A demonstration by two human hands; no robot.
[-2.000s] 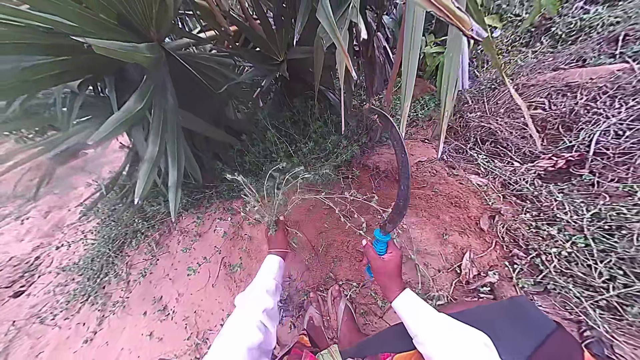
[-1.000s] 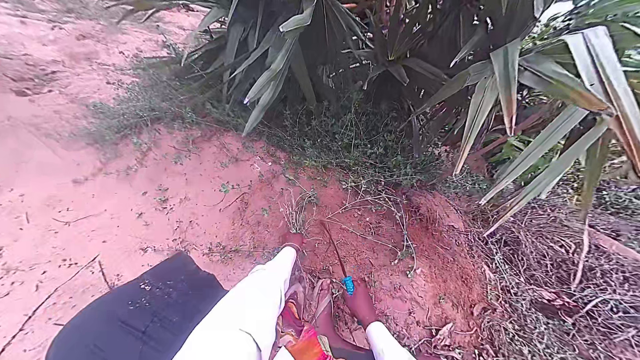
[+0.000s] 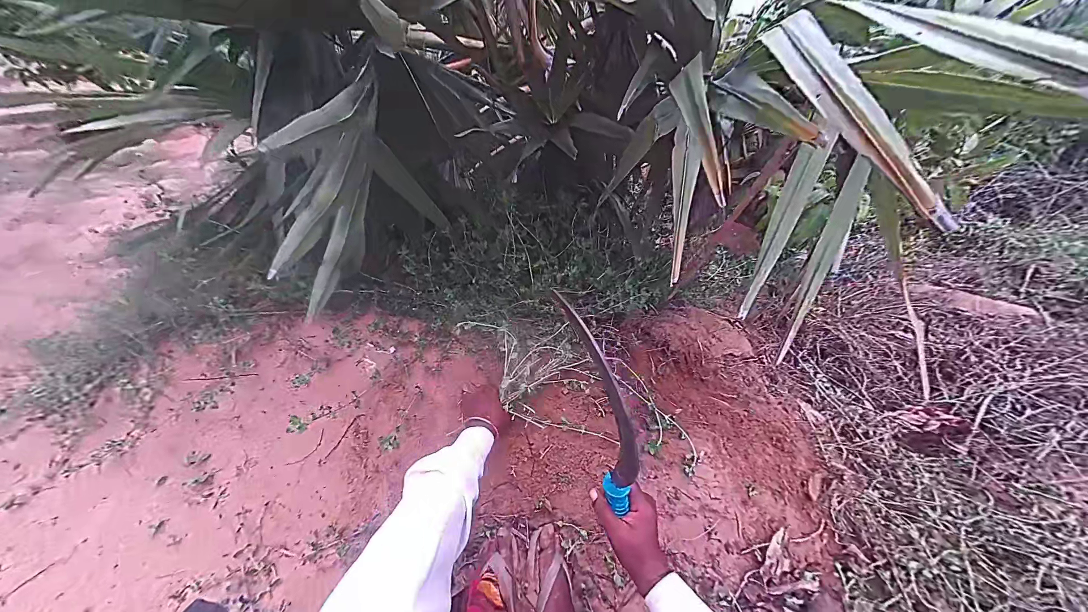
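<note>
My right hand (image 3: 631,531) is closed on the blue handle of a sickle (image 3: 614,399). The dark curved blade points up and away, its tip near the low green weeds (image 3: 527,263). To its left, my left hand (image 3: 484,408) grips the base of a bunch of thin weed stems (image 3: 531,361), close to the red soil. The fingers of that hand are hard to make out. Some stems trail right, behind the blade.
Broad palm fronds (image 3: 340,195) hang over the weeds, and long pointed leaves (image 3: 816,221) reach in from the upper right. Dry cut brush (image 3: 960,442) covers the ground at the right. My feet (image 3: 540,565) are on the soil at the bottom.
The view has swung about between the frames. A second ago the sickle was low beside my left hand, its blade seen nearly edge-on; now the blade is raised and seen broadside.
</note>
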